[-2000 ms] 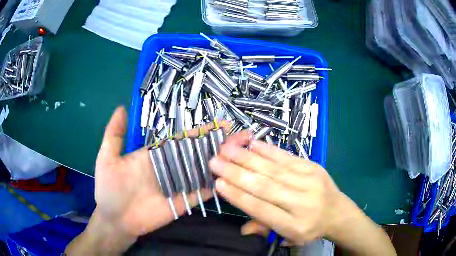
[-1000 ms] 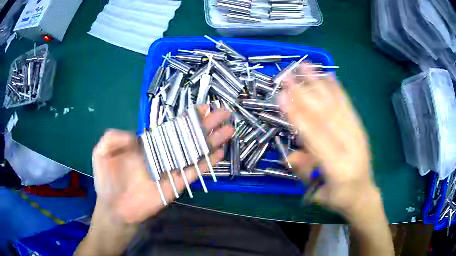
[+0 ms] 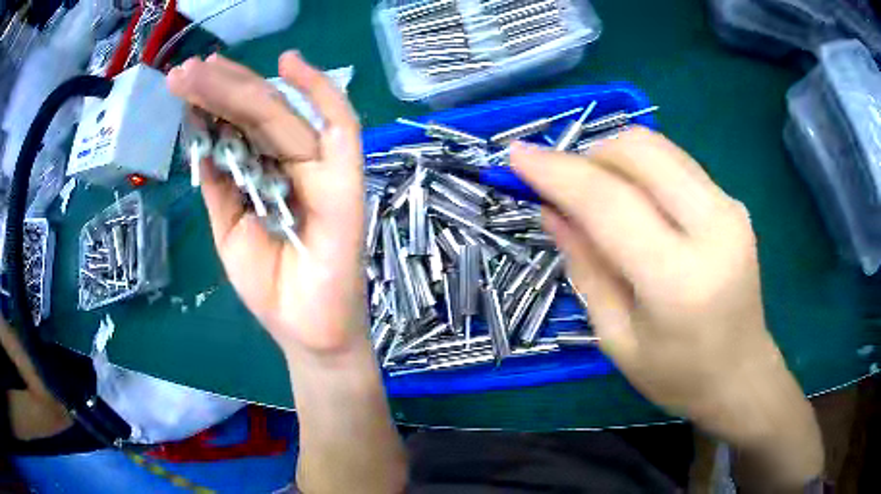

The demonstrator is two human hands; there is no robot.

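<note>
My left hand (image 3: 299, 232) is raised at the left, fingers curled around several pin assemblies (image 3: 253, 178), seen end-on with thin rods pointing out. My right hand (image 3: 667, 280) is over the right part of the blue parts tray (image 3: 493, 378). A blue-handled tool (image 3: 509, 181) shows at its fingertips, its dark end pointing left over the tray. The tray holds many loose silver cylinders (image 3: 468, 280) lying in mixed directions.
A clear packing box (image 3: 411, 85) with rows of cylinders stands behind the tray. A small clear parts box (image 3: 153, 256), white control box (image 3: 130, 130) and black flexible tube (image 3: 21, 183) are at left. Clear boxes (image 3: 836, 154) are stacked right. Part of a person shows at far left.
My left hand has risen and turned, its fingers curling around the cylinders that lay in a row on the palm. The view has shifted left. My right hand now shows the blue-handled tool at its fingertips.
</note>
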